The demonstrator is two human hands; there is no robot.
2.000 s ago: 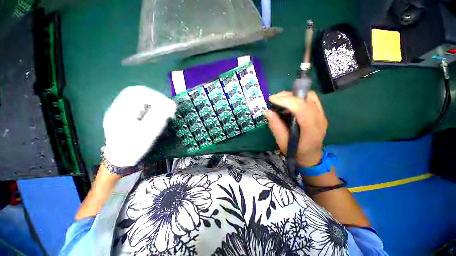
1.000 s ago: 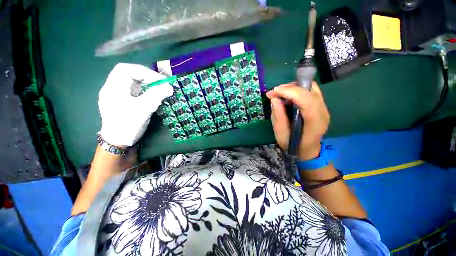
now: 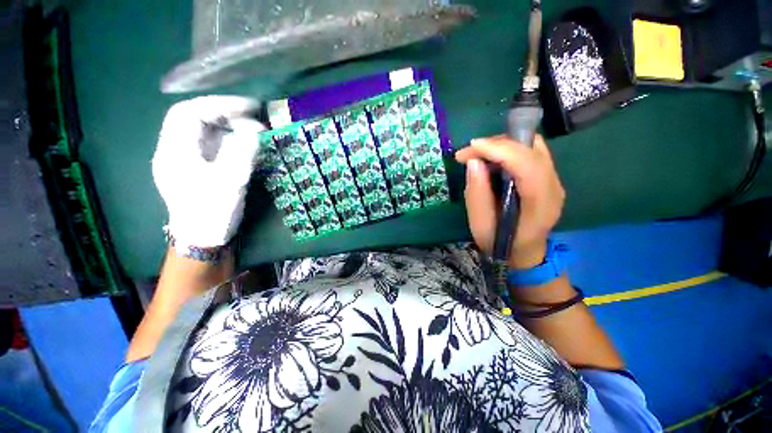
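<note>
The green PCB panel [image 3: 360, 165] lies slightly tilted over the purple pad [image 3: 339, 98], whose white bands show at its far edge. My left hand [image 3: 207, 173], in a white glove, is beside the panel's left edge. Its fingertips are blurred, a dark patch shows on it, and whether it touches or holds anything cannot be told. My bare right hand [image 3: 516, 199] holds the soldering iron [image 3: 525, 118] right of the panel, tip pointing away from me and cut off by the top edge.
The fume hood [image 3: 313, 42] hangs beyond the panel. The black tip cleaner tray [image 3: 580, 72] with silvery bits and the yellow sponge [image 3: 658, 51] stand at the far right. A dark rack [image 3: 72, 169] runs along the left. My patterned clothing is at the near edge.
The panel has turned and now lies straighter over the pad. My gloved hand was at its upper left corner one second ago and has moved left. The iron is still in my right hand.
</note>
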